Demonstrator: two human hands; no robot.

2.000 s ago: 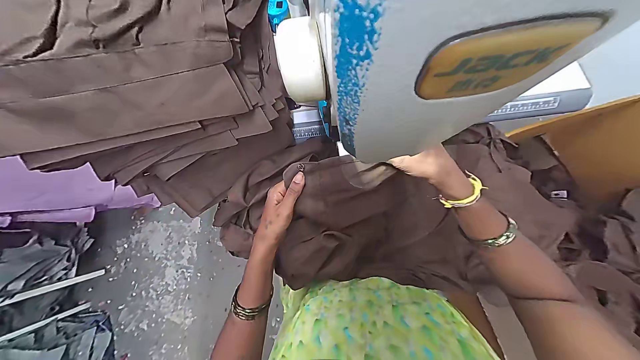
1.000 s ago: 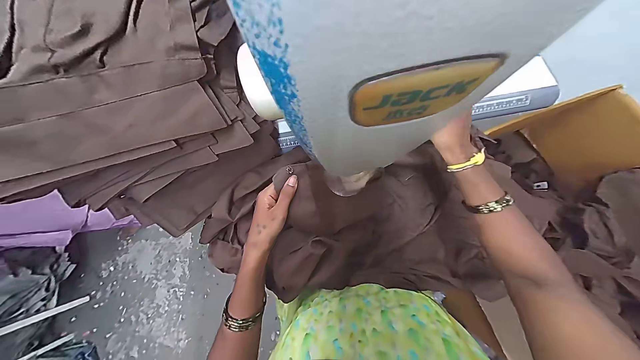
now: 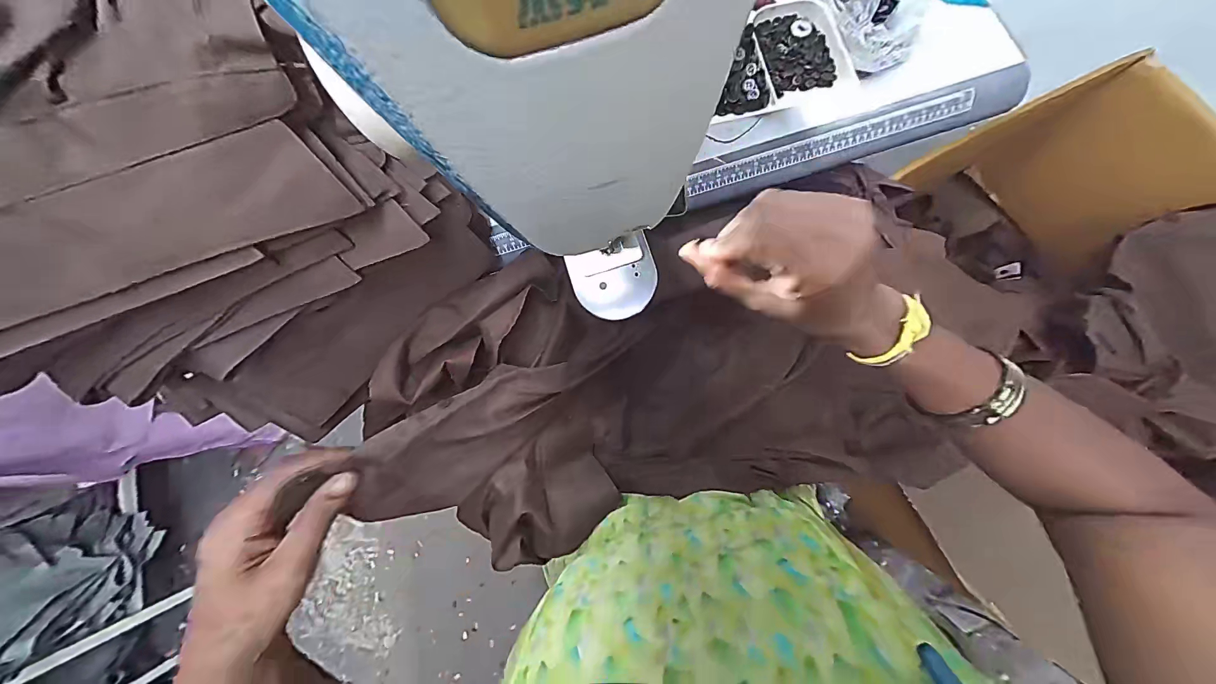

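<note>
My left hand (image 3: pixel 275 551) pinches one end of a dark brown fabric garment (image 3: pixel 703 389), at the lower left. The garment stretches from there to the right, across my lap and under the front of a Jack sewing machine (image 3: pixel 560 123). My right hand (image 3: pixel 798 266) is raised just right of the machine's rounded metal plate (image 3: pixel 613 280), thumb and fingertips drawn together; whether something small is between them I cannot tell. The plate lies bare below the machine head.
Stacked brown fabric pieces (image 3: pixel 171 218) lie at the left, above purple cloth (image 3: pixel 104 432). A white tray of dark buttons (image 3: pixel 803 52) sits on the table behind a printed ruler (image 3: pixel 836 142). An open cardboard box (image 3: pixel 1092 142) and more brown cloth are at the right.
My left hand has moved down and left with the garment's end, away from the machine. The plate, earlier covered by cloth, now shows. The view has shifted.
</note>
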